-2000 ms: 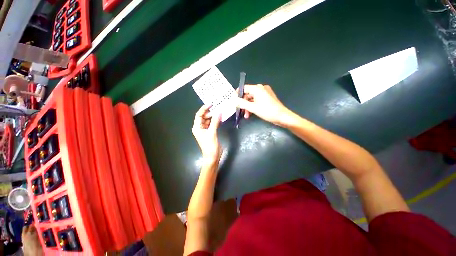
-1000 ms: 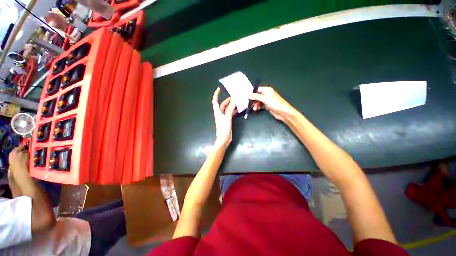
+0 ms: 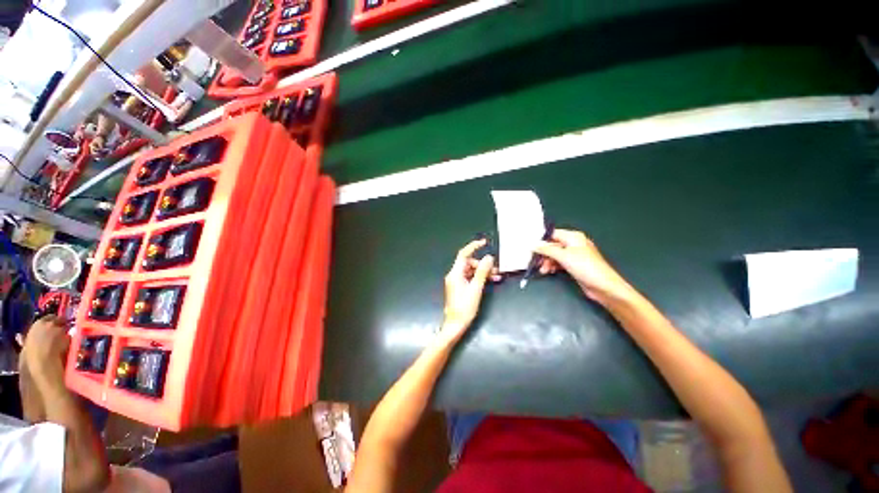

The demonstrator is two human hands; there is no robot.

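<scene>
A small white sticker sheet [image 3: 519,229] is held upright and slightly curved over the dark green bench. My left hand [image 3: 468,281] grips its lower left edge. My right hand [image 3: 571,260] holds its right edge and also a slim dark tool [image 3: 536,262], whose pale tip points down. The marks on the sheet cannot be made out now. A larger folded white sheet [image 3: 802,279] stands on the bench at the right.
A thick red-orange tray stack [image 3: 253,279] holds black phone units at the left. More trays [image 3: 289,38] lie behind it near the green conveyor belt [image 3: 578,77]. A white rail [image 3: 617,144] runs between belt and bench. Another person's arm [image 3: 53,371] is at lower left.
The view has swung, so the hands, stack and folded sheet appear lower and further right. The sticker sheet has turned, and its rows of marks no longer show. Both hands keep their hold.
</scene>
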